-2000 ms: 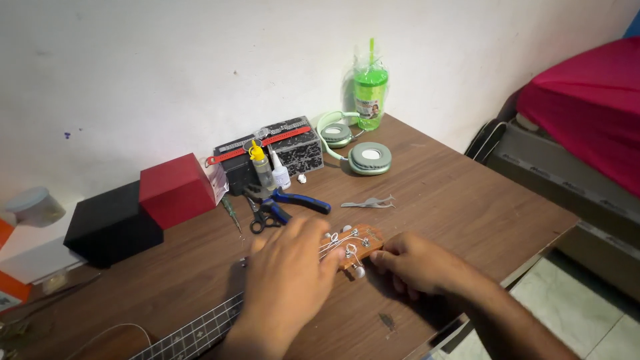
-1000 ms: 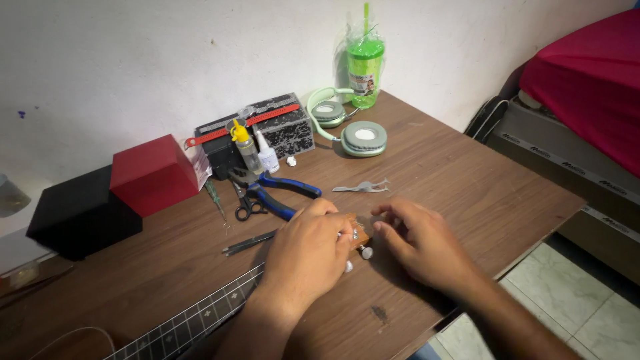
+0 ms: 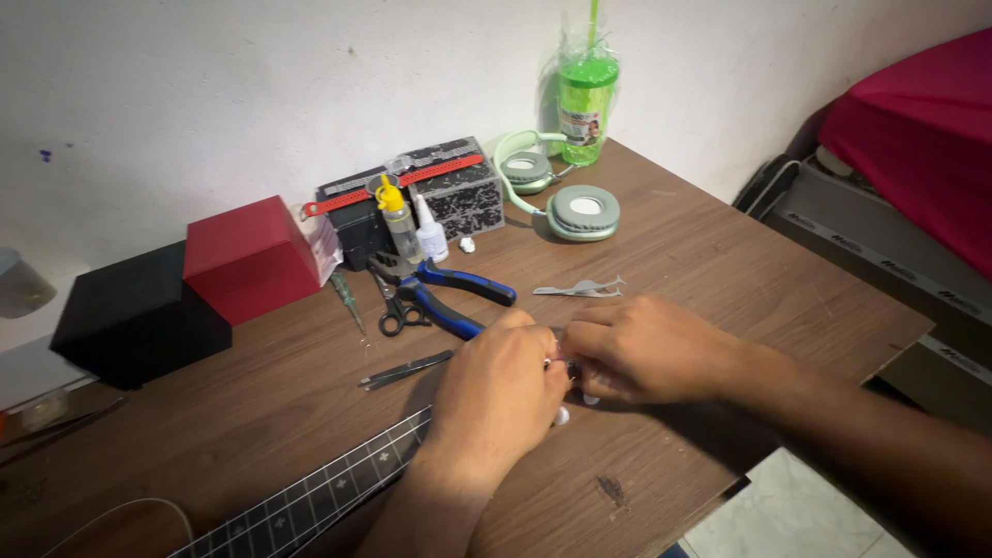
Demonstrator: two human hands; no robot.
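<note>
The fretboard of a small stringed instrument, likely a ukulele (image 3: pixel 329 490), runs up from the lower left, and its headstock is mostly hidden under both hands. My left hand (image 3: pixel 504 384) is closed around the headstock end, thumb and fingers pinched together. Against it, my right hand (image 3: pixel 639 349) has its fingers curled at the tuning pegs; what they pinch cannot be made out. White tuner buttons (image 3: pixel 562 416) show below the hands. Black tweezers (image 3: pixel 407 370) lie just left of my left hand. A loose string (image 3: pixel 151 500) curves at the lower left.
Blue-handled pliers (image 3: pixel 465 285), scissors (image 3: pixel 397 316), a small screwdriver (image 3: pixel 349 301) and a silvery metal tool (image 3: pixel 580 288) lie behind the hands. Farther back stand two small bottles (image 3: pixel 432 232), boxes (image 3: pixel 252 260), headphones (image 3: pixel 583 213) and a green tumbler (image 3: pixel 587 108). The table's edge (image 3: pixel 841 403) is at right.
My right hand was apart from the left a second ago and has moved left against it at the headstock. The headstock, plainly visible two seconds ago, is now mostly covered.
</note>
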